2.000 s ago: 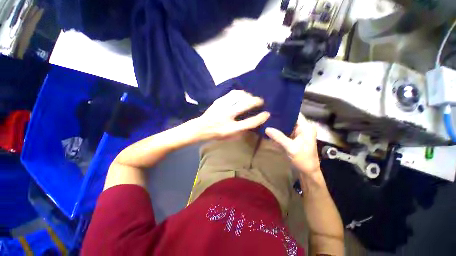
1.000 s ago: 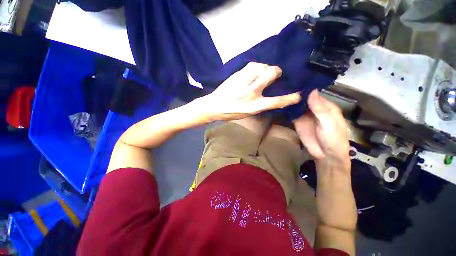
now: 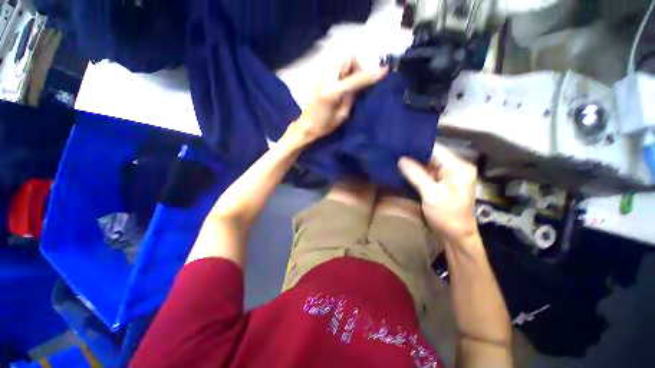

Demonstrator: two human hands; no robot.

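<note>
A navy garment tube [image 3: 391, 129] hangs from the dark needle area [image 3: 431, 68] of the off-white sewing machine towards the lap. My left hand [image 3: 332, 100] is at its upper left edge, with thumb and fingers closed on cloth near the needle area. My right hand [image 3: 444, 188] pinches the tube's lower right edge. The image is a little blurred and the cloth under the needle is hidden. More of the navy garment [image 3: 240, 93] lies to the left and hangs over the table edge.
A blue bin [image 3: 61, 215] with dark cloth and a grey scrap stands at left. The cylinder bed [image 3: 503, 115] is right of the needle area. A ringed metal linkage [image 3: 518, 223] sits below it, above a dark cloth pile [image 3: 567, 309]. A red object [image 3: 29, 208] is at far left.
My left hand has moved up and left to the cloth's upper edge by the needle area. My right hand sits slightly lower on the tube. The whole view has shifted.
</note>
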